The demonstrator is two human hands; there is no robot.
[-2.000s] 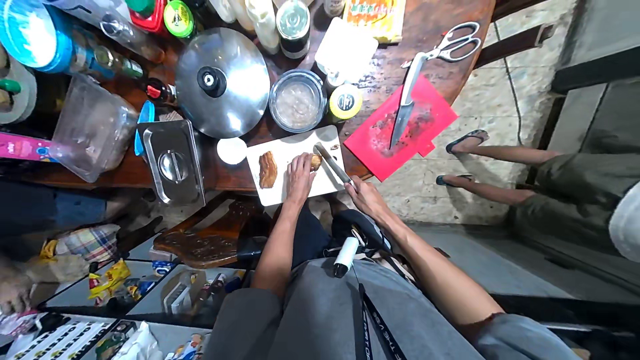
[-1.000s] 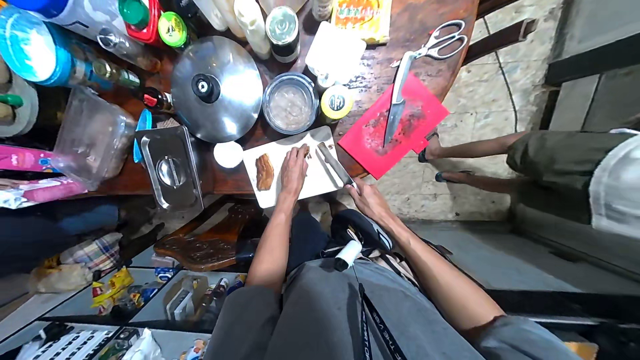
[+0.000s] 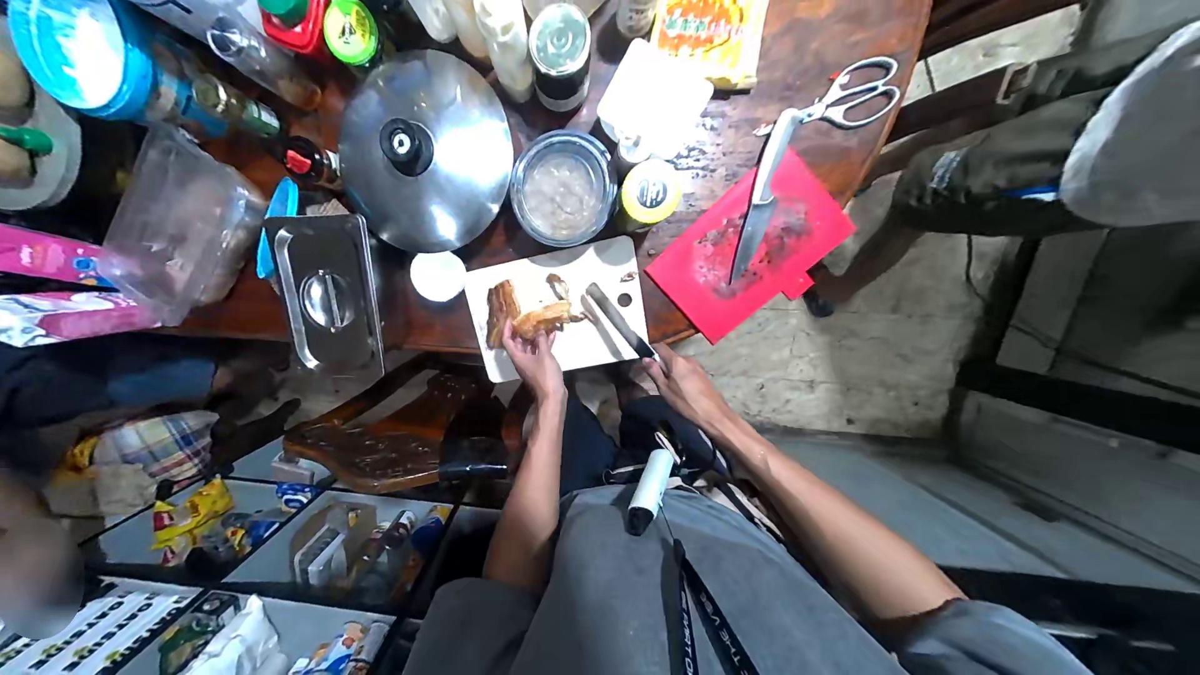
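Observation:
On a white cutting board point(image 3: 600, 264) at the table's edge lie browned pieces of meat. My left hand point(image 3: 534, 361) has its fingertips on a light-brown piece of cooked meat point(image 3: 542, 321), beside a darker piece point(image 3: 502, 307). A small dark piece point(image 3: 558, 286) lies just above them. My right hand point(image 3: 684, 380) grips the handle of a kitchen knife point(image 3: 614, 317); its blade rests over the right half of the board, apart from the meat.
Right of the board, a large knife point(image 3: 757, 211) lies on a red cutting board point(image 3: 712, 272), near scissors point(image 3: 858, 94). Behind stand a steel lid point(image 3: 427, 150), a glass bowl point(image 3: 563, 187) and jars. A steel container point(image 3: 328, 295) is left; a person point(image 3: 994, 169) stands right.
My left hand has moved left from near the blade, and a light-brown piece now lies by the darker one. My right hand still holds the knife. The person at right has moved closer to the table.

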